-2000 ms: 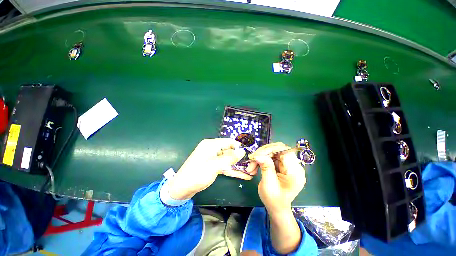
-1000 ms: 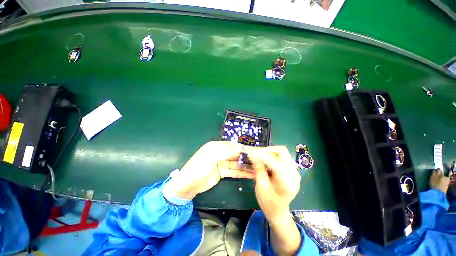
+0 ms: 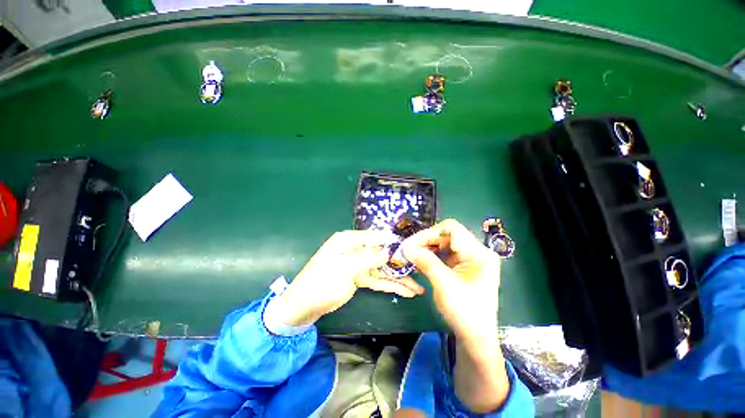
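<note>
My left hand [image 3: 339,273] holds a small round electronic module [image 3: 398,260] with a silvery ring, just over the near edge of the parts tray. My right hand [image 3: 459,273] has its thumb and fingertips pinched together against the module's right side; whether a small part or tool is between them cannot be told. The square black parts tray [image 3: 395,181] holds many loose white bits, and its near side is hidden by my hands. Another round module [image 3: 499,243] lies on the green bench just right of my right hand.
A black compartment tray [image 3: 608,224] at right holds rings and modules. Several modules lie along the back of the green bench [image 3: 269,151]. A black box [image 3: 59,229] with a cable and a white paper slip [image 3: 161,206] are at left. A crumpled clear bag [image 3: 543,359] is at lower right.
The thin brown tool seen in my right hand two seconds ago no longer shows. My right fingers have shifted onto the module, whose ring shows again. The neighbour's hand at right is gone from view.
</note>
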